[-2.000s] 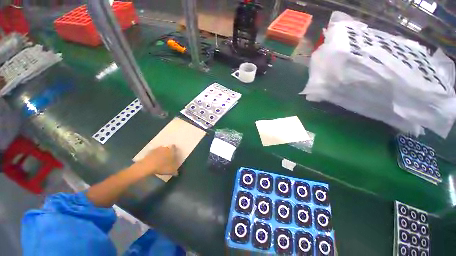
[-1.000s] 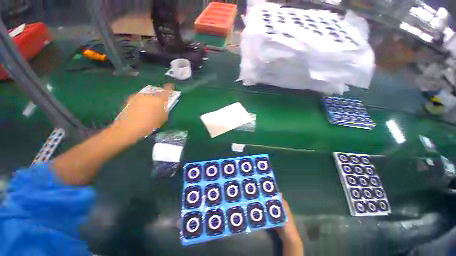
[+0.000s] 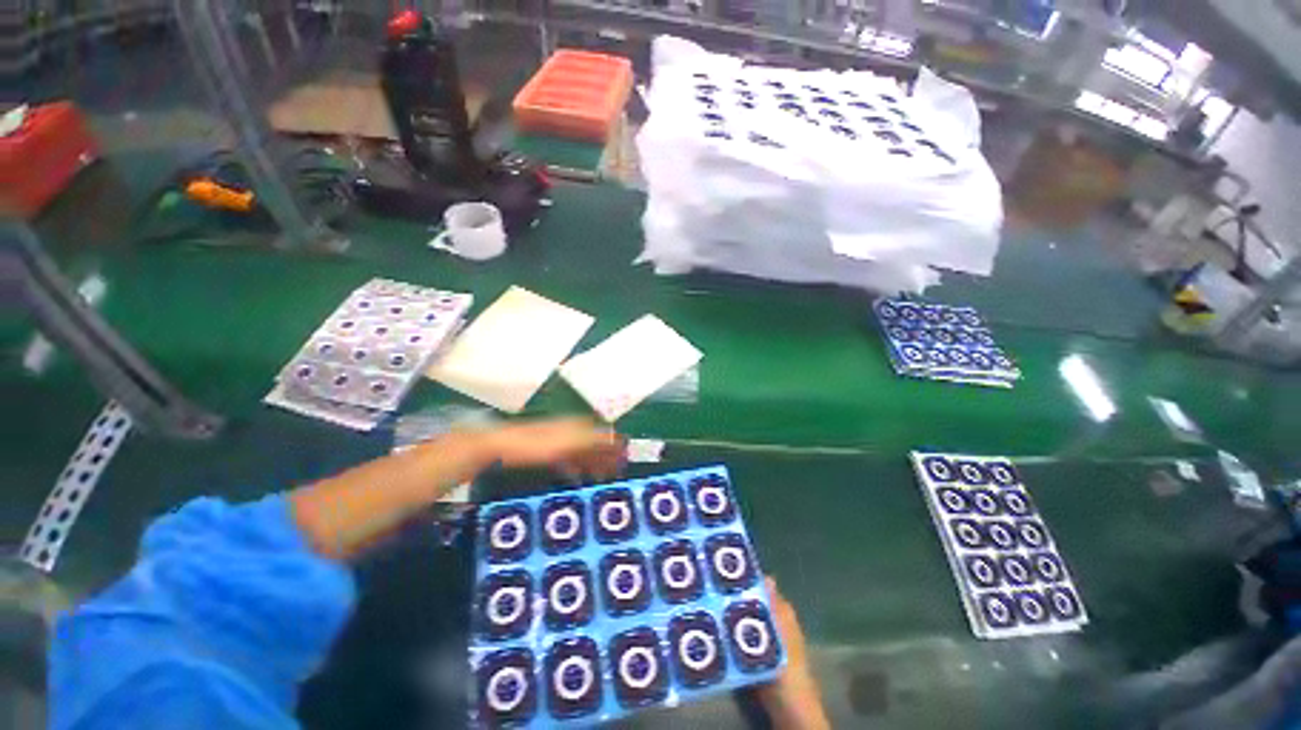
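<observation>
The blue panel (image 3: pixel 624 585) of dark squares with white rings lies in front of me at the bottom centre. My right hand (image 3: pixel 795 666) grips its right edge; most of the fingers are hidden under or behind it. My left hand (image 3: pixel 582 446) is just beyond the panel's far edge, beside a small paper slip (image 3: pixel 645 451). Its fingers are blurred, and I cannot tell whether they hold anything. A tan cardboard sheet (image 3: pixel 517 347) lies between the pale panel (image 3: pixel 374 350) and a white sheet (image 3: pixel 632 365). My left forearm partly covers a clear bag (image 3: pixel 432 428).
A white-edged unit panel (image 3: pixel 999 542) lies at right, with stacked blue panels (image 3: pixel 945 340) beyond. A white-wrapped stack (image 3: pixel 820 193), a white ring-shaped thing (image 3: pixel 474 230) and a black stand (image 3: pixel 425 107) stand at the back. A metal post (image 3: pixel 250 121) and perforated strip (image 3: pixel 76 485) are at left.
The cardboard sheet has moved from the left to the right side of the pale panel. My left hand has come back towards the blue panel. My right hand has come into view at its edge.
</observation>
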